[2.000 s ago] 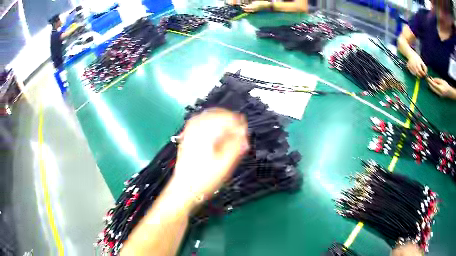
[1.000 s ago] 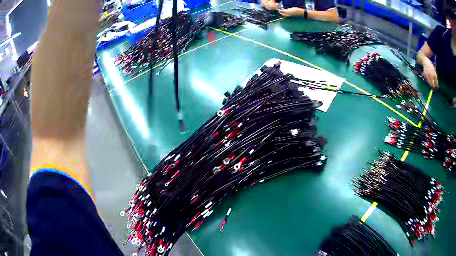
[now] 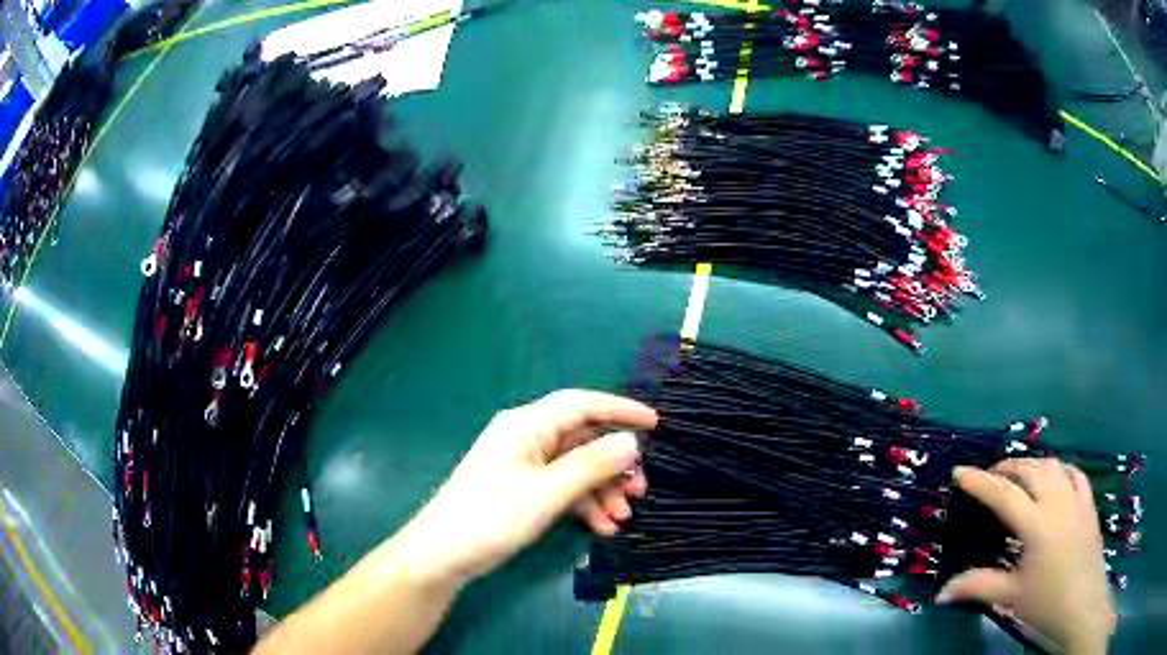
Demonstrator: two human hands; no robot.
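A bundle of part-filled harnesses [image 3: 755, 473] lies in front of me, with black housings [image 3: 596, 578] at its left end and red and white wire ends at the right. My left hand [image 3: 563, 467] is at the housing end, thumb and index finger a little apart, with no housing visible between them. My right hand [image 3: 1043, 544] is over the red and white ends, thumb and fingers spread, fingertips at the wires. The wires under its palm are hidden.
A large curved harness heap [image 3: 243, 307] lies at left. Loose leads [image 3: 781, 192] lie beyond the bundle, with more red-ended harnesses [image 3: 870, 49] behind. A white sheet [image 3: 429, 58] is at the back left. Yellow tape [image 3: 612, 627] crosses the green table [image 3: 512, 333].
The view has swung right and down to the part-filled harnesses. The raised forearm and dangling dark leads at left are gone from view. Both hands are now at the bundle.
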